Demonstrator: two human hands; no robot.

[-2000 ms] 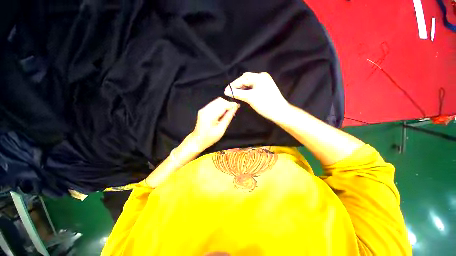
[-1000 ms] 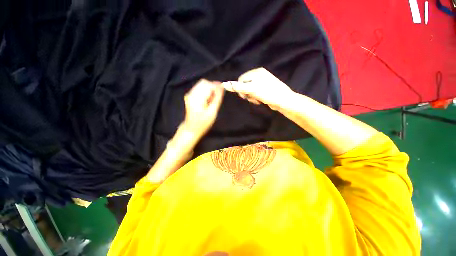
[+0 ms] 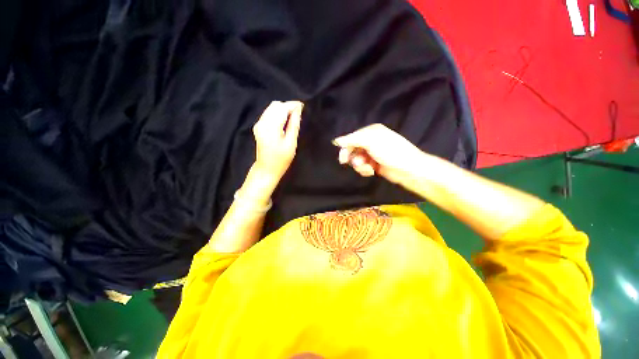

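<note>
A large black garment (image 3: 175, 105) covers the table edge and the lap. My left hand (image 3: 277, 140) is over it, thumb and finger pinched together at the top. My right hand (image 3: 371, 151) is to its right and slightly lower, thumb and forefinger together, other fingers curled. The hands are apart. No needle or thread can be made out between the fingertips. A dark thread (image 3: 552, 110) lies loose on the red table to the right, and a thin line runs from the garment's right edge.
The red table cloth (image 3: 518, 133) bears a long white strip (image 3: 576, 17), a short thin white piece (image 3: 592, 19) and a blue band (image 3: 616, 12) at upper right. A metal table leg (image 3: 568, 175) stands over green floor. A pale frame (image 3: 45, 329) is at lower left.
My hands were close together, with a dark loop at the right fingertips, and are now apart. My left hand has moved left and up; my right hand is lower.
</note>
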